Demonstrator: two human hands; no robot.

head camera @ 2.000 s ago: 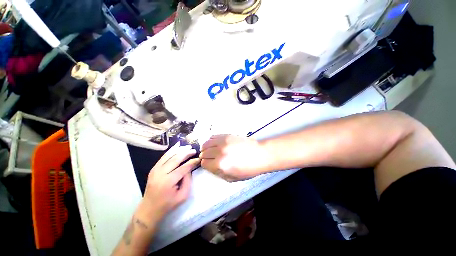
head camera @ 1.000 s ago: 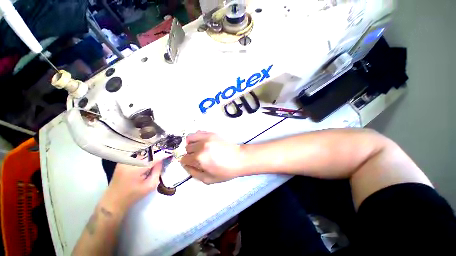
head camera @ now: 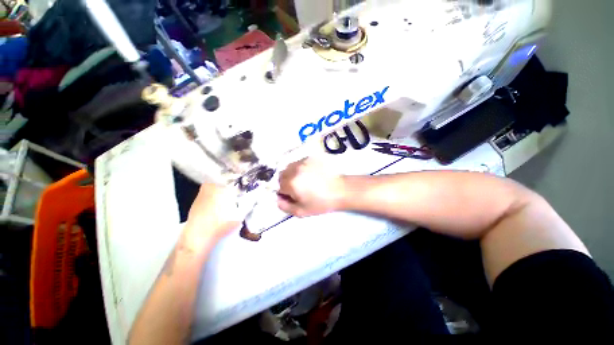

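The white sewing machine [head camera: 269, 101] with blue "protex" lettering stands across the white table. My left hand [head camera: 217, 207] is at the left of the needle area, its fingers blurred and partly hidden under the machine head. My right hand [head camera: 306, 189] is just right of the presser foot area [head camera: 256, 177], its fingers curled. I cannot tell what either hand holds. A dark fabric piece [head camera: 183, 192] shows behind my left hand, mostly hidden by the hand and the machine head. A small brown spot or opening [head camera: 250, 232] shows on the table below the needle area.
Black scissor handles [head camera: 347, 138] and dark-red snips [head camera: 402, 150] lie under the machine arm. A black box or tray [head camera: 471, 128] is at the table's right. An orange basket [head camera: 60, 249] stands left of the table [head camera: 134, 269]. Piled cloth [head camera: 101, 81] is at the upper left.
The view has shifted. The dark fabric that lay between both hands two seconds ago no longer shows there. My hands stay by the needle area, with a wider gap between them than earlier.
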